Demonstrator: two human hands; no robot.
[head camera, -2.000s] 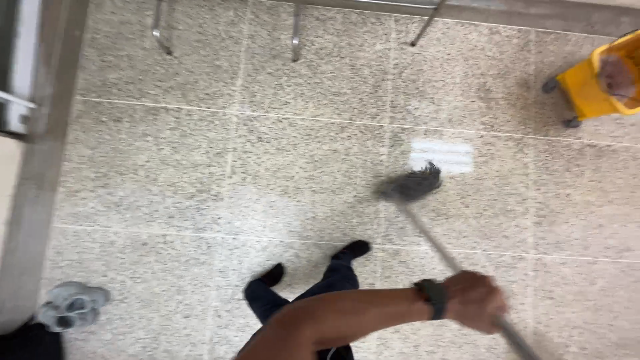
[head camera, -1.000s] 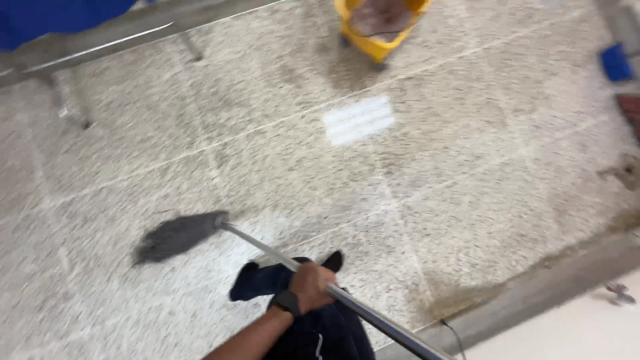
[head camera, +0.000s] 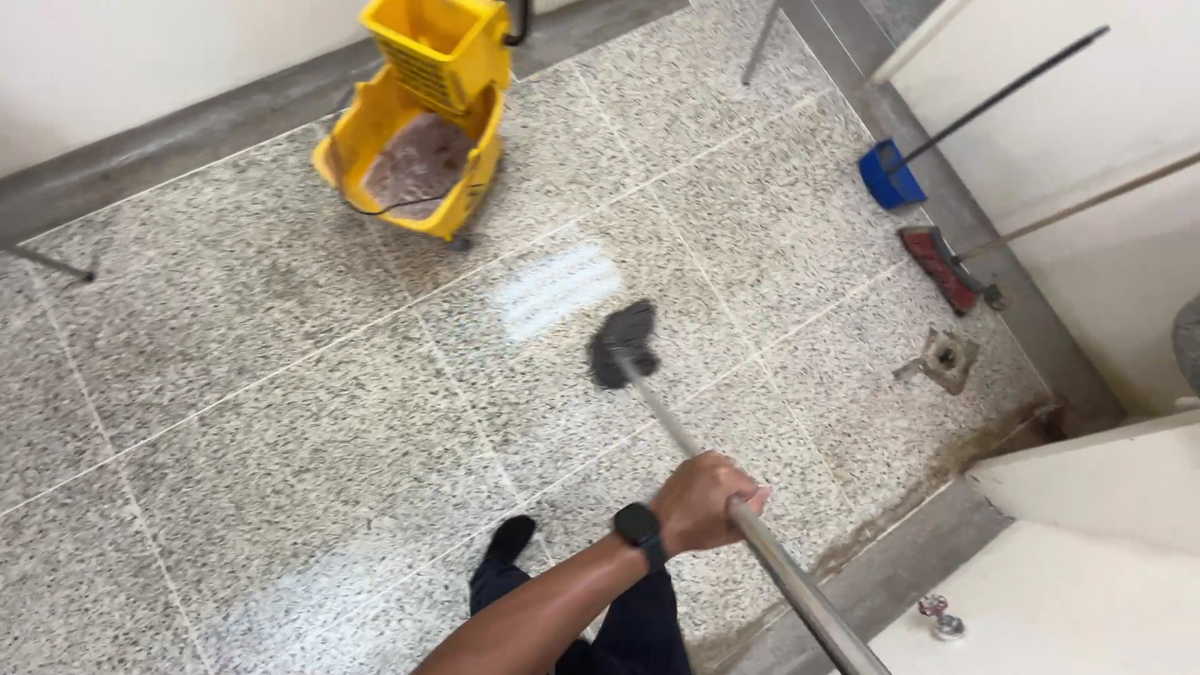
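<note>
My left hand (head camera: 708, 502), with a dark watch on its wrist, is closed around the metal handle (head camera: 797, 586) of a mop. The handle slopes from the lower right up to the dark grey mop head (head camera: 623, 345), which rests on the speckled tile floor beside a bright patch of reflected light (head camera: 560, 289). My right hand is out of view, as is the upper end of the handle. Up and left of the mop head stands a yellow mop bucket (head camera: 478, 178) with a wringer (head camera: 441, 47) and murky, brownish water (head camera: 422, 164) inside.
Along the right wall stand a blue long-handled dustpan (head camera: 891, 175) and a red broom (head camera: 940, 269). A floor drain (head camera: 947, 356) with a rough edge lies near them. Brown grime (head camera: 956, 450) marks the wall's base. A valve (head camera: 945, 623) sticks out at the lower right. Thin metal legs (head camera: 56, 264) touch the floor.
The mop head has swung from left of my feet to the floor ahead and to their right. My left hand stays on the handle. The view has shifted a lot, showing more of the right wall.
</note>
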